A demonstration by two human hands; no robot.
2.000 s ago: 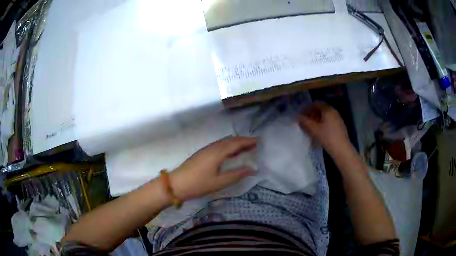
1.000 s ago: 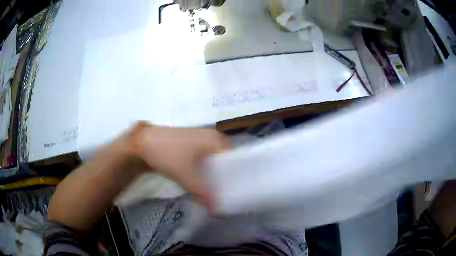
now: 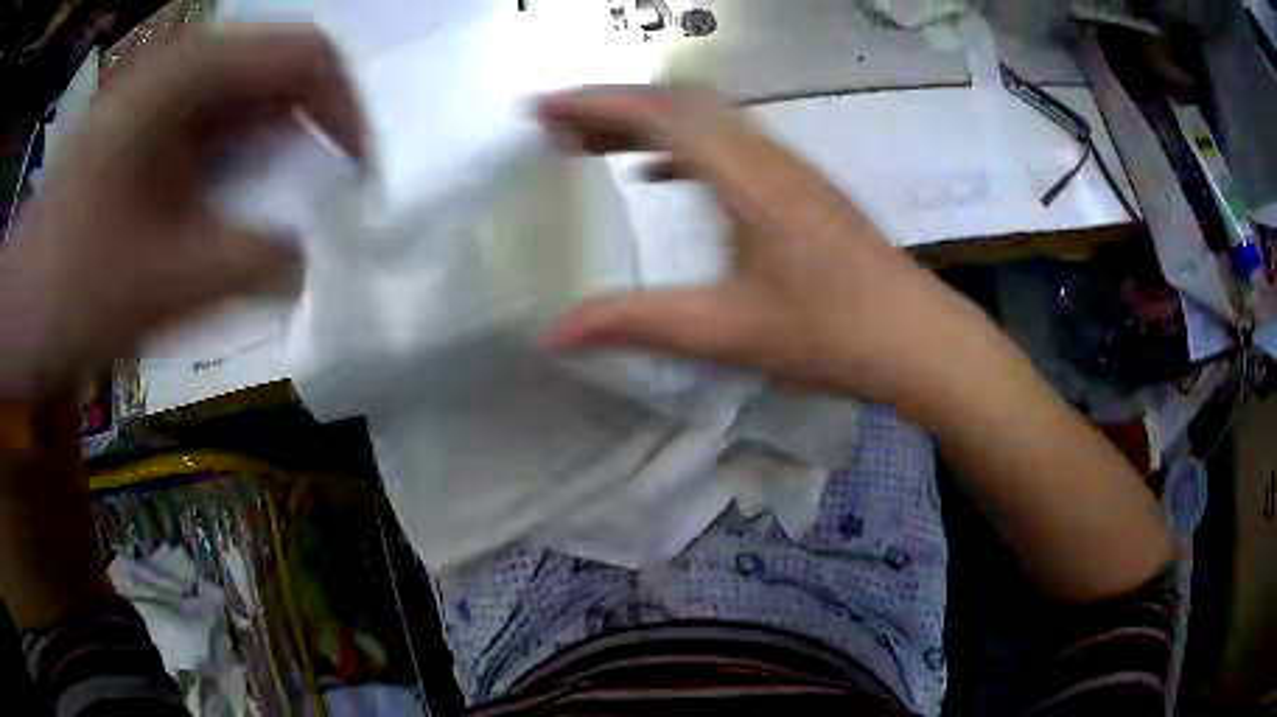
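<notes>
White fabric hangs in loose folds in front of me, over the front edge of the table and down onto my lap. My left hand is blurred at the upper left, with the fabric's upper left part between fingers and thumb. My right hand is at the fabric's upper right, thumb and fingers spread wide apart; no firm hold on the cloth shows. The fabric between the hands is blurred, so its edges are unclear.
The machine's foot area is cut off by the top edge. Metal tweezers or snips lie on the white table at right. A yellow-rimmed tray with white offcuts is at lower left.
The long white cloth swept out to the right is now gathered before me. My left hand has moved up and left; my right hand has come in from the lower right edge.
</notes>
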